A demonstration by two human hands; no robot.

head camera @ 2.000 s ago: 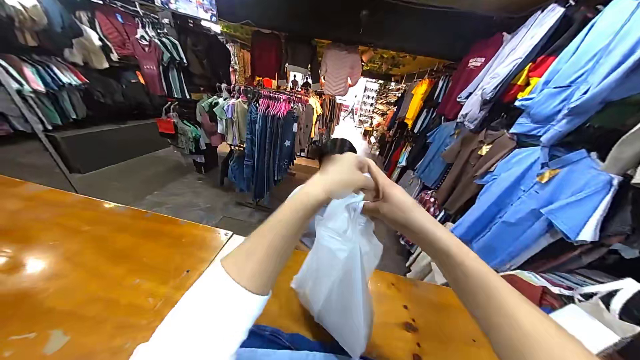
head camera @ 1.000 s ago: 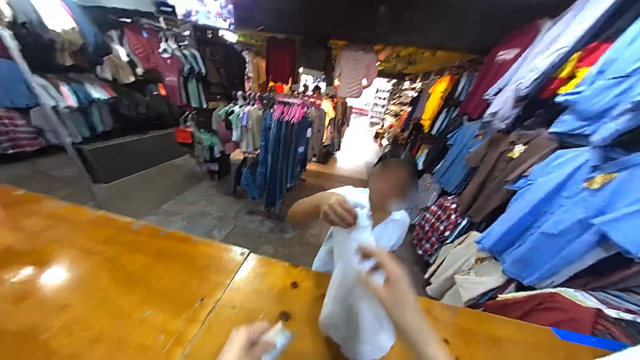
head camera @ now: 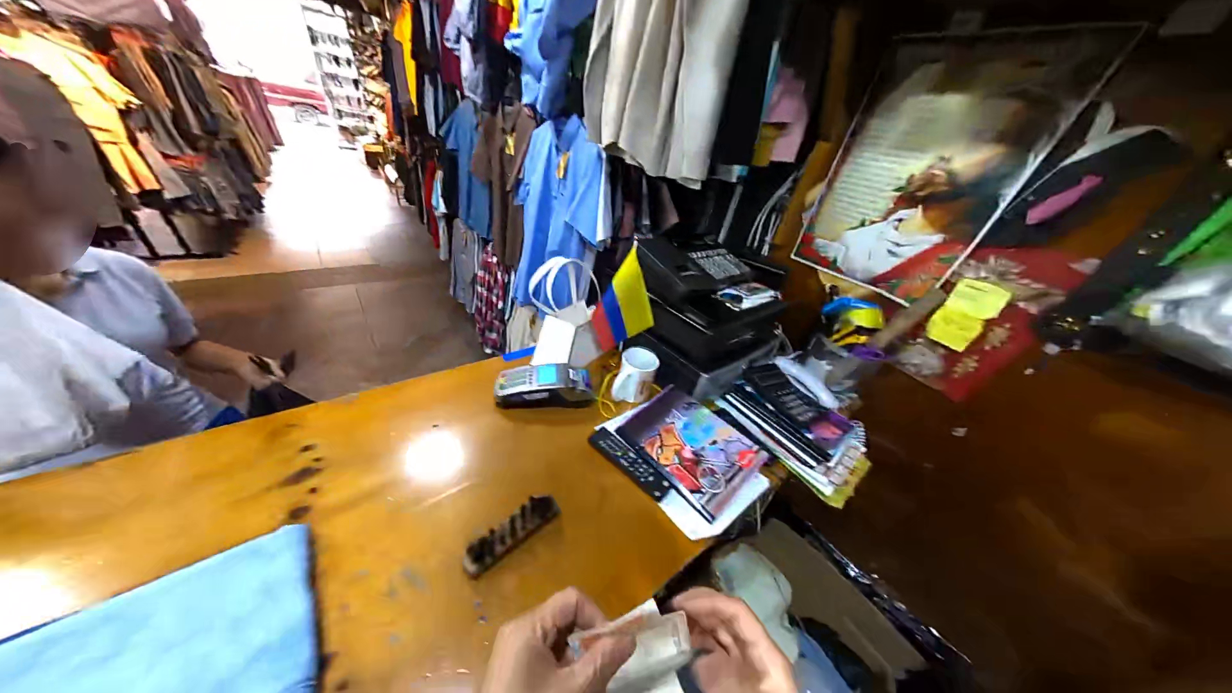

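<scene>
Low in the view, above the counter's right edge, my left hand (head camera: 563, 643) and my right hand (head camera: 731, 643) are close together. Between them they hold folded paper (head camera: 647, 643), apparently banknotes. A dark narrow block with a row of pegs (head camera: 511, 535) lies on the wooden counter (head camera: 404, 520) just ahead of my left hand. Light blue folded cloth (head camera: 173, 621) lies at the lower left. Ahead stand a card payment terminal (head camera: 544, 385) and a white mug (head camera: 635, 373).
A notebook with a colourful cover (head camera: 698, 452), a remote control (head camera: 628, 462) and a black cash register (head camera: 707, 289) crowd the counter's right end. An open box (head camera: 847, 587) sits below its edge. People (head camera: 125, 318) stand across the counter at left.
The view has swung right. My hands have come away from the white plastic bag, which a person across the counter was holding one second ago. Both hands are now together on the folded paper.
</scene>
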